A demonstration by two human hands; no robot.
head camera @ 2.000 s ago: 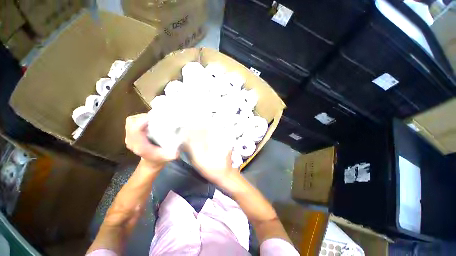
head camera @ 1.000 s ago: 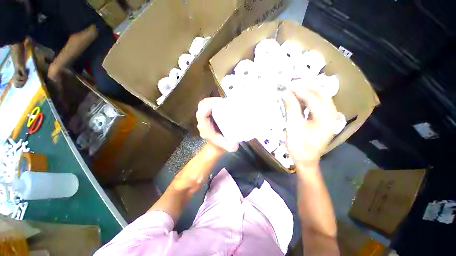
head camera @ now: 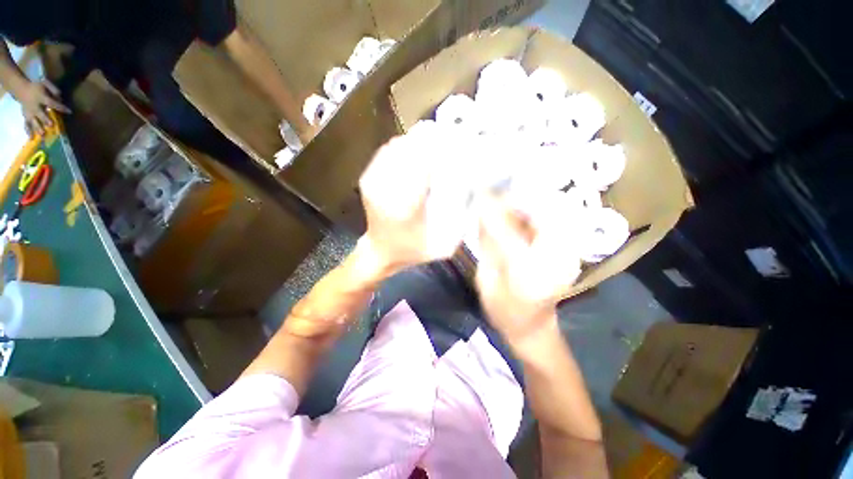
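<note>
White plastic housings (head camera: 601, 232) are piled in the near carton (head camera: 645, 201), many overexposed, some round ends with dark holes showing. My left hand (head camera: 402, 201) is curled around a white housing (head camera: 451, 201) above the carton's near edge. My right hand (head camera: 524, 248) is beside it, its fingers at the housing, with a small greyish patch (head camera: 496, 190) at the fingertips that may be the cloth. Both hands are blurred and washed out, so the exact grip of the right hand cannot be told.
A second carton (head camera: 229, 94) holds a row of housings; another person's arm (head camera: 267, 75) reaches into it. A third carton (head camera: 215, 253) stands by the green bench (head camera: 89, 248), which bears scissors (head camera: 36, 180) and a white cylinder (head camera: 61, 311). Black crates (head camera: 739, 178) stand at right.
The other person's arm has come into the second carton. My left hand has turned and risen slightly at the housing; my right hand has moved left and down. The view has swung left since two seconds ago.
</note>
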